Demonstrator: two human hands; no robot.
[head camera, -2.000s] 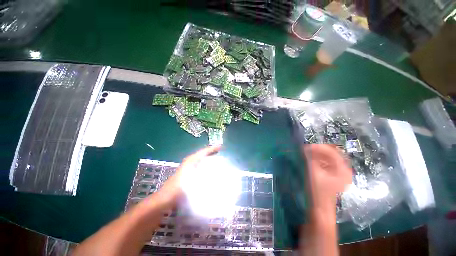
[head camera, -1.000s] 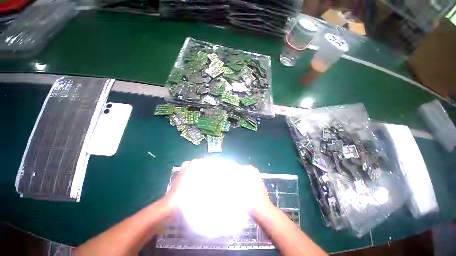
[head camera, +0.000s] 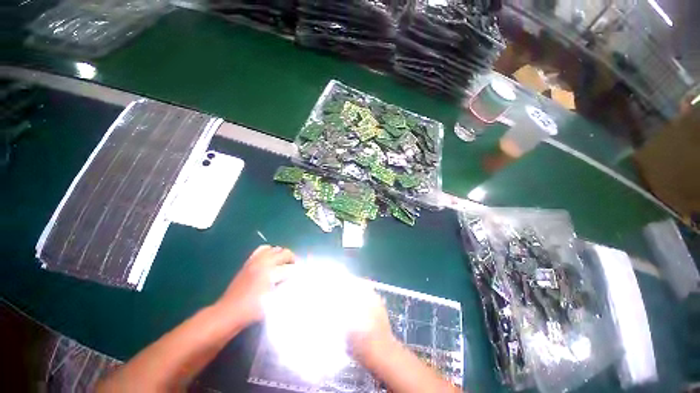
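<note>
My left hand (head camera: 259, 281) and my right hand (head camera: 371, 326) are close together at the lower middle, over a gridded clear sheet (head camera: 434, 326). A strong white glare covers the fingertips of both hands, so what they hold is hidden. The sheet's right part shows square cells. A loose pile of green circuit boards (head camera: 353, 204) lies just beyond my hands, with one pale board (head camera: 353, 234) at its near edge. Behind it stands a clear tray (head camera: 441, 173) heaped with green boards.
A stack of dark gridded sheets (head camera: 123, 192) and a white smartphone (head camera: 209, 190) lie at left. At right are a clear tray with darker boards (head camera: 537, 295) and a white strip (head camera: 625, 315). Cups (head camera: 485, 107) and dark stacked trays (head camera: 445, 46) stand behind.
My right hand has come from the right tray to beside my left hand over the gridded sheet. The view has also shifted and tilted.
</note>
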